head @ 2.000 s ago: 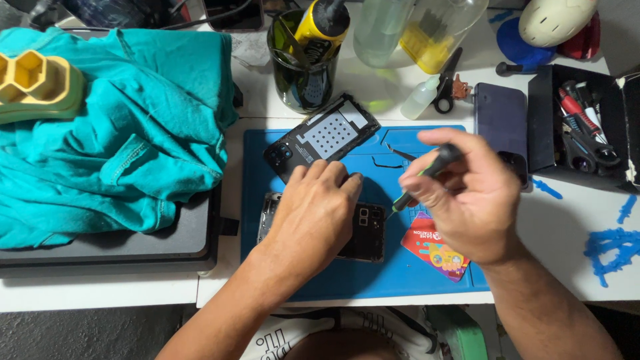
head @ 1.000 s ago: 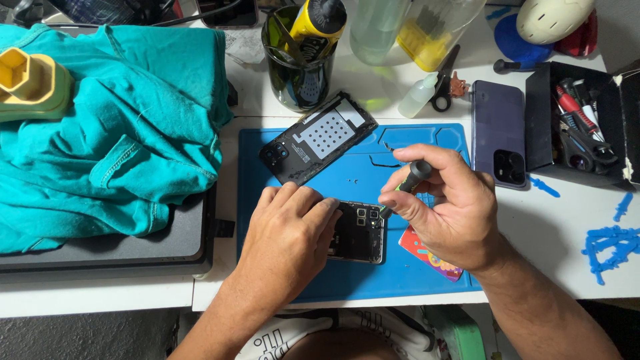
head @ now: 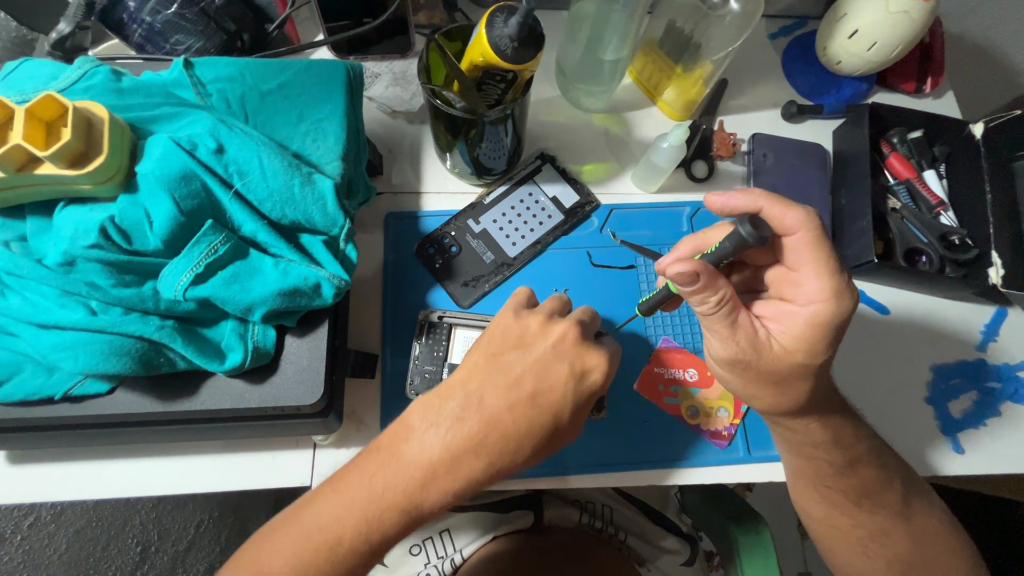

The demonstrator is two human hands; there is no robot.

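Note:
An opened smartphone (head: 432,352) lies on a blue silicone work mat (head: 512,462), its left end showing the inner parts. My left hand (head: 532,368) rests over the phone's right part and hides it; whether the fingers grip it cannot be seen. In my right hand (head: 760,296) is a black and green precision screwdriver (head: 688,276), held at a slant, its tip down beside my left fingertips. Behind them lies the detached back cover (head: 508,228) of a phone. Tweezers (head: 636,246) show their tips left of my right fingers. A colourful card (head: 692,392) lies near my right wrist.
A teal cloth (head: 184,224) covers a dark case at the left. Behind the mat stand a dark glass cup (head: 476,128) with a yellow bottle, a small dropper bottle (head: 660,160), and scissors (head: 702,144). A second phone (head: 788,176) and a black tool box (head: 888,256) are at the right.
The left hand has moved right over the phone, covering the camera end seen one second ago. The phone's left end is now uncovered. The screwdriver tip has shifted beside the left fingers.

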